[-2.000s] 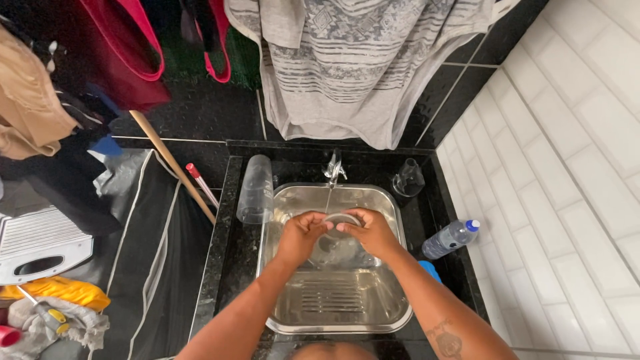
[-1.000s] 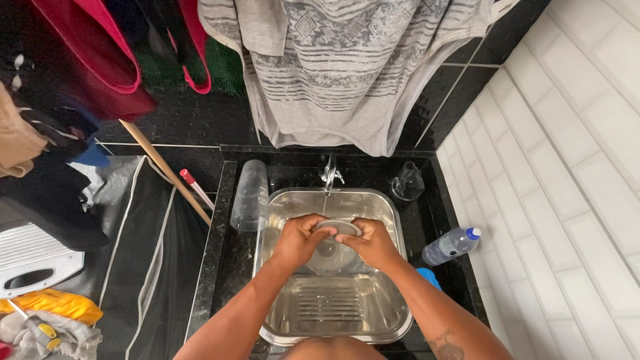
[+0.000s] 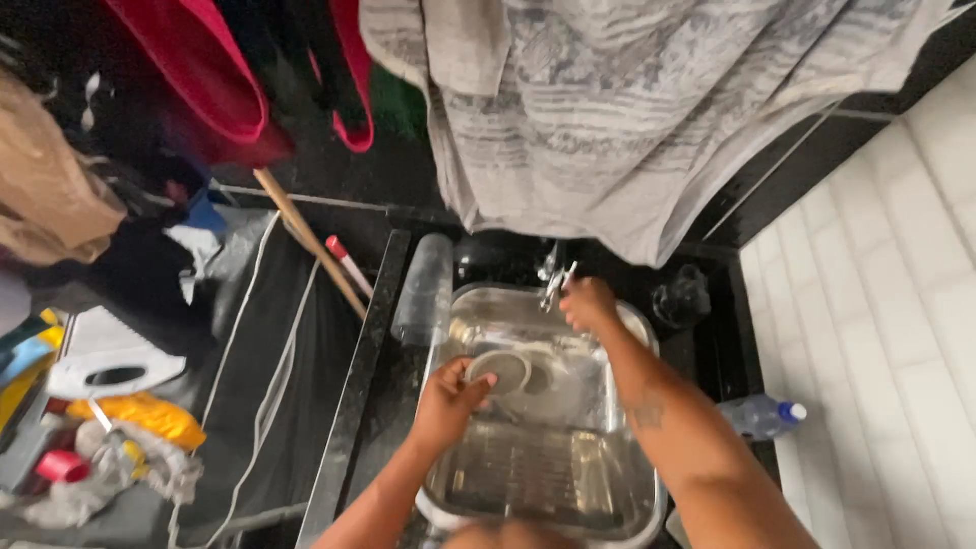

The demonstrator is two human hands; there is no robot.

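My left hand (image 3: 450, 400) grips the edge of a small round translucent lid or dish (image 3: 499, 371) above the basin of a stainless steel sink (image 3: 549, 480). At the back of the sink, my right hand (image 3: 589, 303) is at the handle of the chrome faucet (image 3: 550, 290), fingers bent against it. Whether it grips the handle or only touches it is unclear. Below the round piece, the drain area of the basin is partly visible and looks wet.
A clear plastic cup or container (image 3: 427, 290) lies left of the sink. A dark glass or jar (image 3: 681, 296) stands at the back right, a capped bottle (image 3: 759, 416) at the right. Patterned grey fabric (image 3: 564, 137) hangs over the faucet. A wooden pole (image 3: 313, 244) leans on the left.
My right hand has let go of the round piece and moved up to the faucet handle. My left hand now holds the piece alone, farther left over the basin.
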